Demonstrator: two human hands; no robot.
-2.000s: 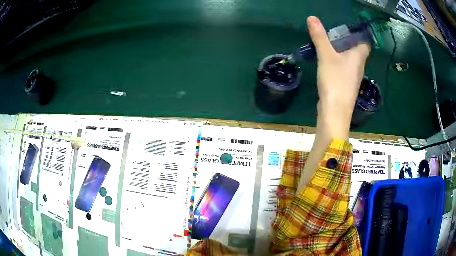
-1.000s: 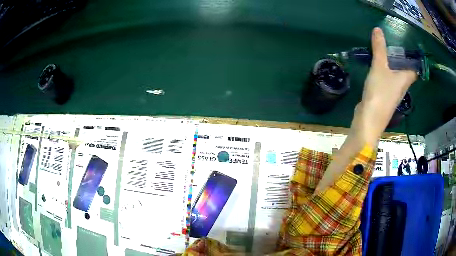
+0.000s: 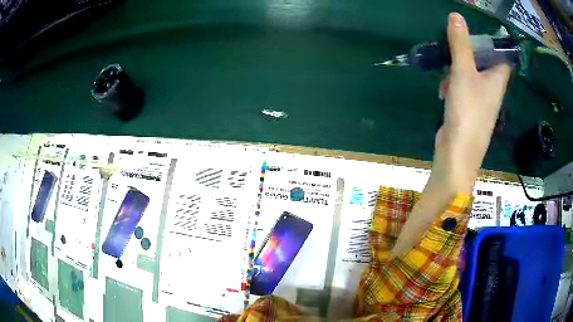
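Note:
My right hand (image 3: 471,94) is closed around a dark dispensing syringe (image 3: 433,55), its thumb raised along the barrel. The syringe's thin pale tip points left over the green belt (image 3: 207,69) and touches nothing. A black cylindrical housing (image 3: 108,82) is at the left of the belt. Another black housing (image 3: 537,148) is at the right, beyond my wrist. Something dark shows just behind my hand, mostly hidden. My left hand is not in view; only a plaid sleeve shows at the bottom edge.
A small pale scrap (image 3: 274,113) lies mid-belt. Printed packaging sheets (image 3: 207,251) cover the ledge in front. A blue plastic bin (image 3: 546,270) with dark parts is at lower right. A pale hose curves at upper right, and a black cable (image 3: 534,196) hangs at the right.
The housings and scrap have moved right along the belt. The syringe tip was in a housing's top, then by its rim; now it is away from it. My right hand has moved right overall.

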